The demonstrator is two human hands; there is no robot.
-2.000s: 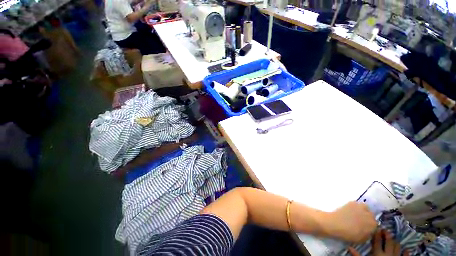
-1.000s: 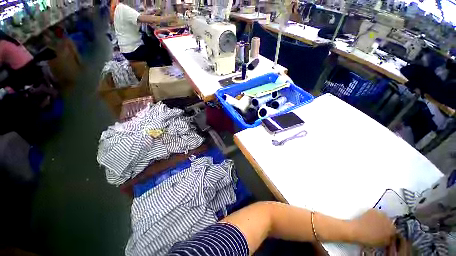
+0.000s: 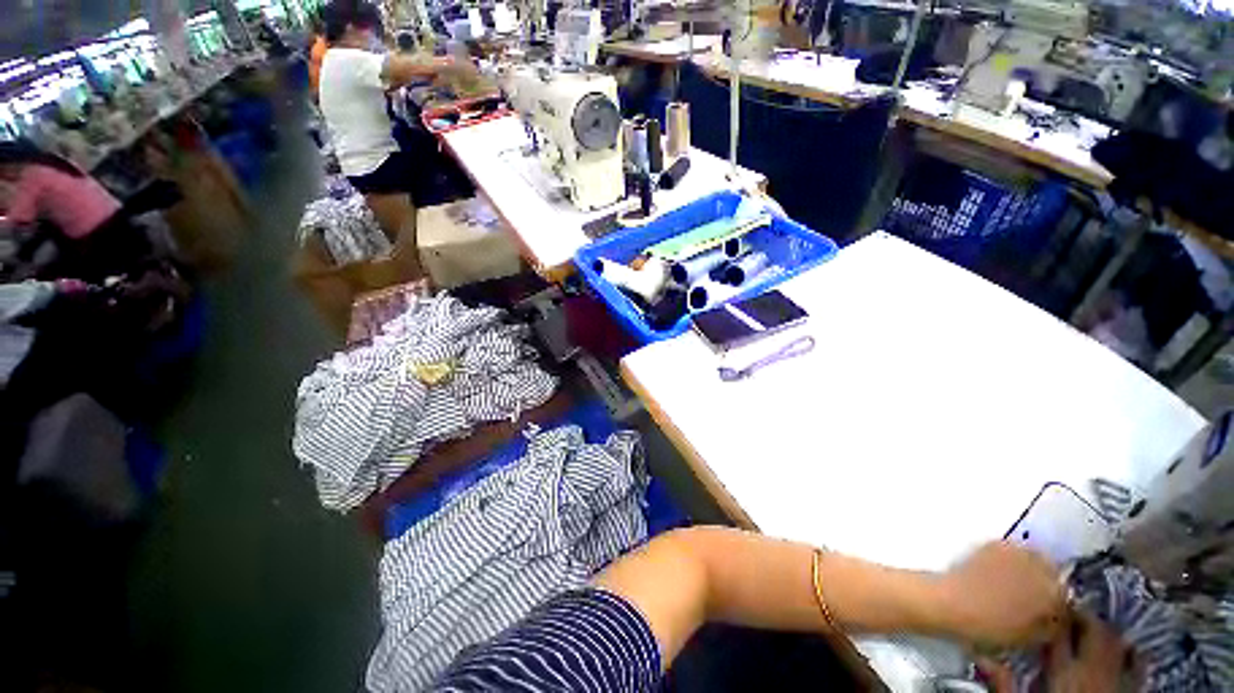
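Note:
A grey-and-white striped garment (image 3: 1130, 609) lies bunched at the sewing machine (image 3: 1198, 508), at the lower right. My left hand (image 3: 1008, 596) is blurred, with its fingers curled down at the cloth's left edge; the fingertips are hidden. Fingers of my right hand (image 3: 1083, 663) show just below it at the cloth, cut off by the bottom edge; their grip cannot be made out. The pale machine plate (image 3: 1058, 521) lies behind my left hand. The needle area is not clear.
Striped garment piles (image 3: 521, 555) lie left of the white table (image 3: 866, 393). A blue basket (image 3: 629, 318) of thread cones, a dark phone (image 3: 751, 317) and a cord (image 3: 769, 359) are at its far end. Another machine (image 3: 575, 136) and a person in white (image 3: 359, 108) are beyond.
The camera view has shifted, moving the whole scene in the picture. My left hand stays at the garment near the machine; the phone, basket and piles keep their places.

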